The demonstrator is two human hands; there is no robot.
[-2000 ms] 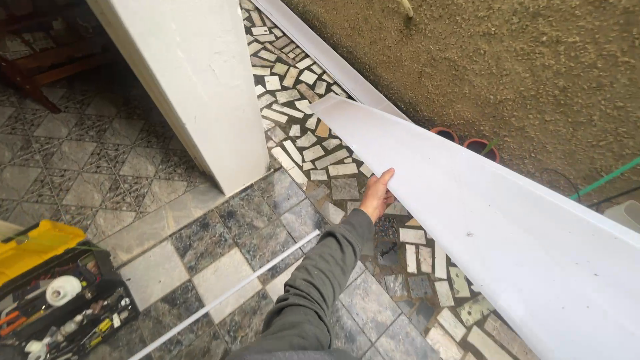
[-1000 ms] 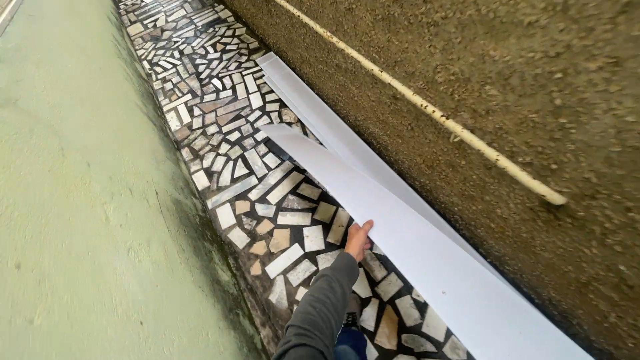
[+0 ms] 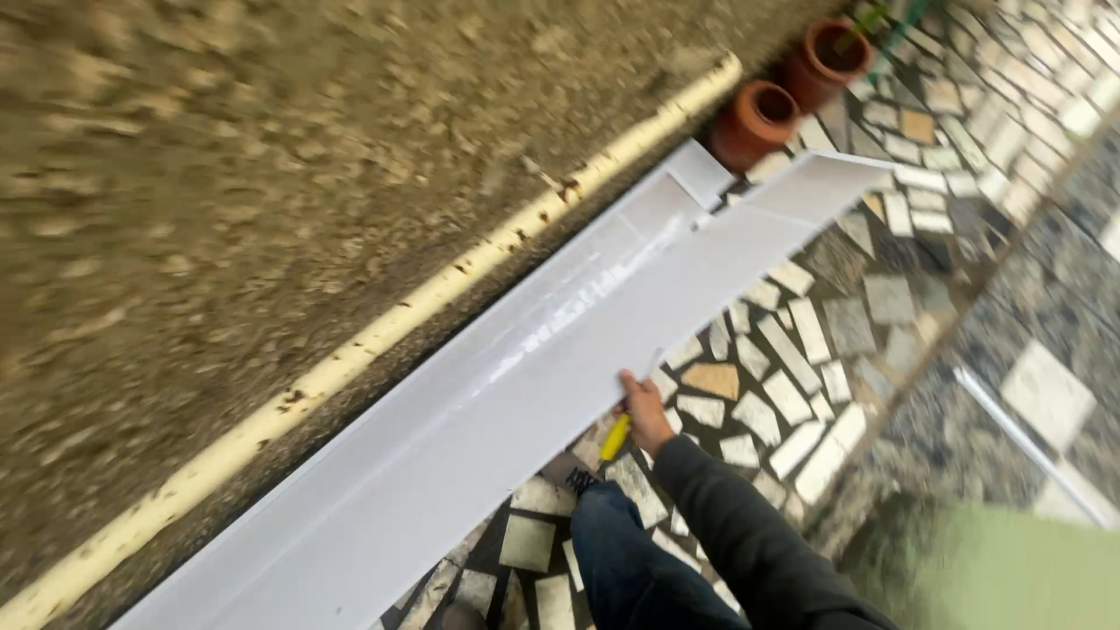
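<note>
A long white panel [image 3: 490, 411], perhaps plastic, runs diagonally from the lower left to the upper right, lying over or beside a second white length [image 3: 630, 219] along the wall. My right hand [image 3: 646, 411], in a dark sleeve, is at the panel's near edge, its thumb side against it. A yellow-handled tool [image 3: 615, 437] sticks out below the fingers, and a thin pale tip shows just above the hand; blur hides what kind of tool it is. My left hand is out of view.
A rusty cream pipe [image 3: 385, 328] runs along the rough wall [image 3: 262, 157]. Terracotta pots [image 3: 759, 122] stand by the panel's far end. My jeans leg [image 3: 621, 551] is on the stone mosaic floor [image 3: 787, 394]. A thin white strip [image 3: 1024, 442] lies on the tiles at right.
The view has swung round strongly. Earlier, a hand held the panel's edge with no yellow tool visible. Now my right hand is at the edge with the yellow-handled tool.
</note>
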